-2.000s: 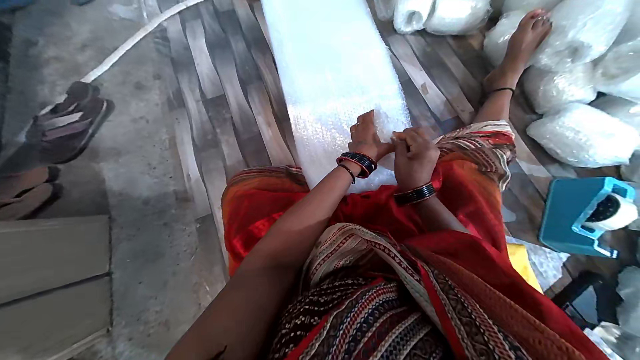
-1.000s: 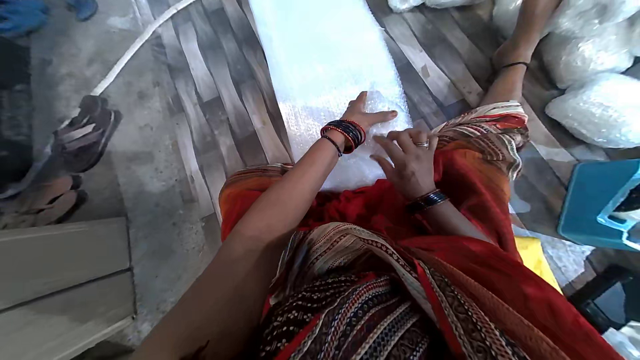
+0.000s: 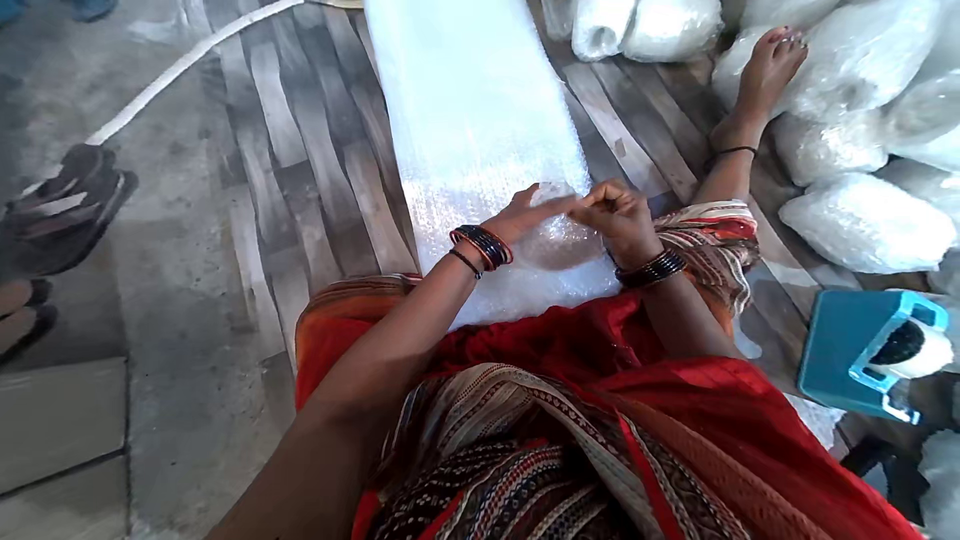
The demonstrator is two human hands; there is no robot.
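A long white sheet of bubble wrap [image 3: 480, 112] runs from my lap away across the floor. On its near end lies a clear, rounded object [image 3: 562, 244], partly covered by my hands; I cannot tell exactly what it is. My left hand [image 3: 529, 214] rests over that object with its fingers stretched toward the right. Beside it, my right hand [image 3: 619, 217] has thumb and fingertips pinched together at the left fingertips. Whether something thin is held in that pinch cannot be made out.
Several bubble-wrapped bundles [image 3: 866, 221] are piled at the upper right, by my bare foot. A blue tape dispenser [image 3: 847, 345] stands at the right. A pale hose or cord [image 3: 195, 64] crosses the floor at the upper left, near dark sandals [image 3: 71, 210]. Grey panels [image 3: 60, 427] lie lower left.
One second ago my right hand's fingers were spread apart; now they are pinched together against my left fingertips. A clear rounded object now shows under my hands.
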